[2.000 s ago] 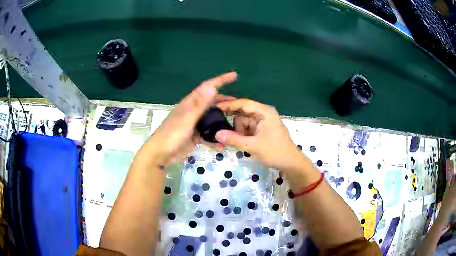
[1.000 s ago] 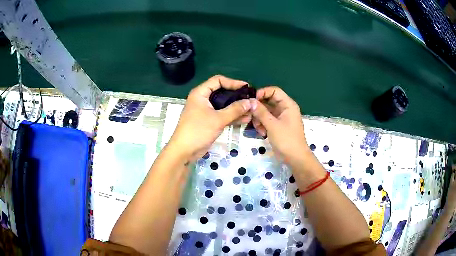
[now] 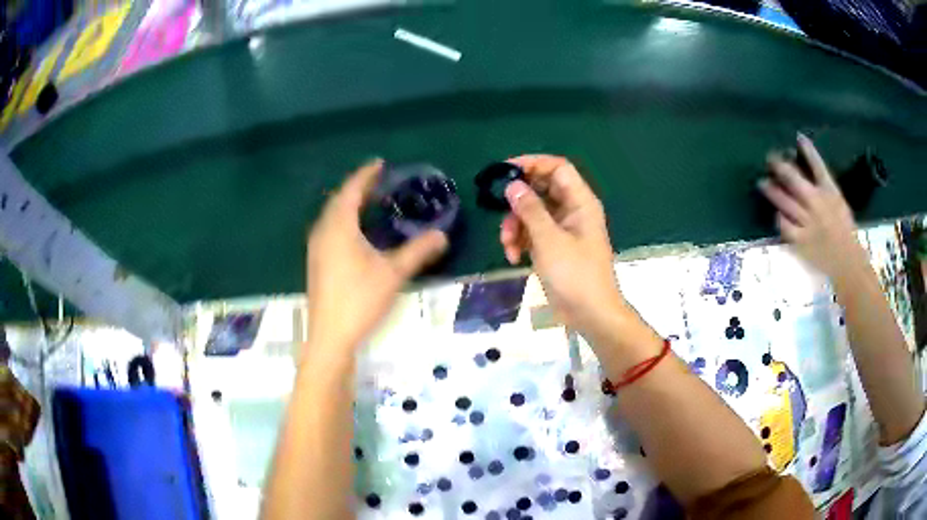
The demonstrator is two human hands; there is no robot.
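Note:
A black cylindrical unit (image 3: 419, 203) stands on the green conveyor belt, its detailed top facing me, slightly blurred. My left hand (image 3: 358, 254) is around its left and near side, thumb and fingers spread; whether it grips the unit is hard to tell. My right hand (image 3: 554, 218) holds a black ring part (image 3: 499, 186) between thumb and fingers, just right of the unit. Many small round black pads (image 3: 467, 458) lie scattered on the plastic-covered table below my hands.
Another person's hand (image 3: 813, 208) reaches onto the belt (image 3: 630, 142) at right, by black units (image 3: 862, 181). A white strip (image 3: 427, 45) lies at the belt's far side. A blue tray (image 3: 127, 452) is at lower left, a metal post (image 3: 86, 254) above it. A ring (image 3: 732, 377) lies at right.
My hands have moved apart. The left is now at a unit on the belt, the right holds a ring. Another person's hand has reached in at right. The view has shifted.

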